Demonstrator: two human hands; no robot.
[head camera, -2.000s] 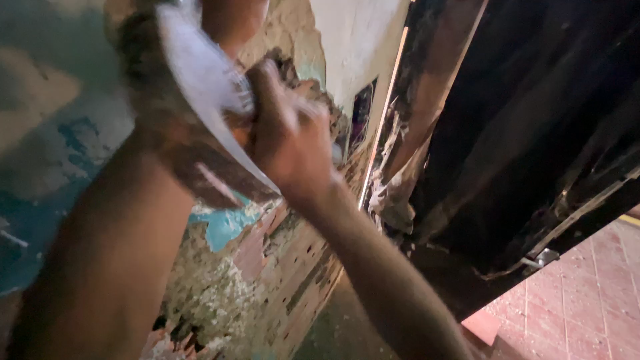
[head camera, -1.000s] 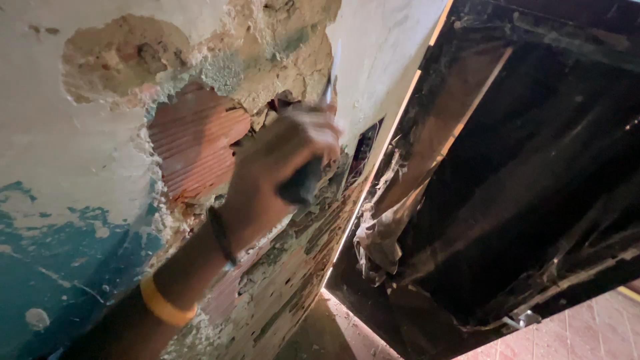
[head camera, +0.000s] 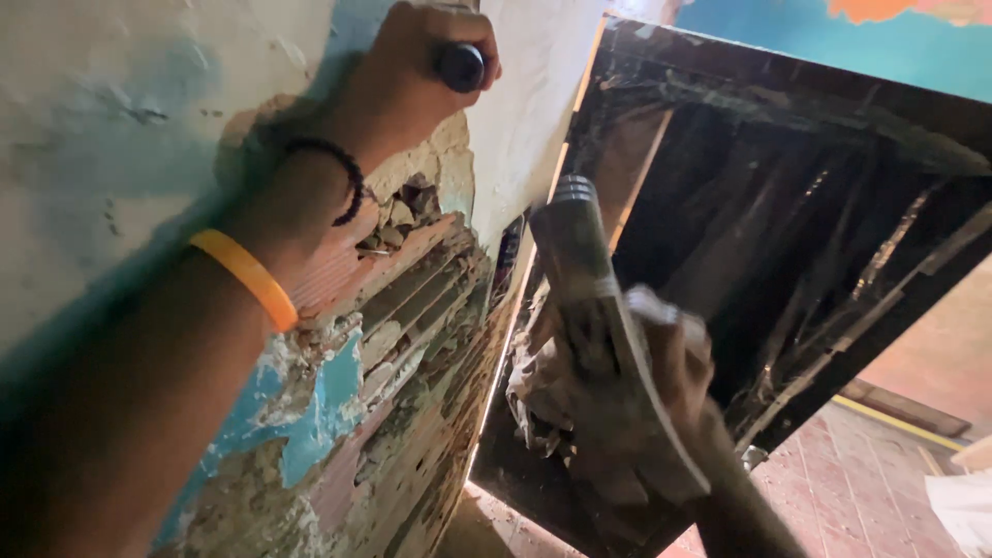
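Note:
My left hand (head camera: 430, 58) is closed around a hand tool with a black handle (head camera: 462, 67), high against the plastered wall. The butt of the handle faces me; the tool's tip is hidden. Below that hand, the wall has a broken patch with exposed hollow clay brick (head camera: 411, 263) and rubble. To the right, blurred by motion, my right hand (head camera: 674, 349) grips a hammer (head camera: 593, 294). Its round metal face points up, and its curved, flattened end points down. The hammer is apart from the black-handled tool, in front of the dark panel.
A large dark framed panel (head camera: 721, 256) leans at the right, with torn sheeting (head camera: 539, 387) along its near edge. A recessed box (head camera: 508, 252) sits in the wall beside it. Reddish floor tiles (head camera: 860, 480) lie at lower right, with a white object (head camera: 961, 504) at the edge.
My left hand has gone from beside the broken brick to higher on the wall. The hammer and my right hand, out of view one second ago, now show at the right.

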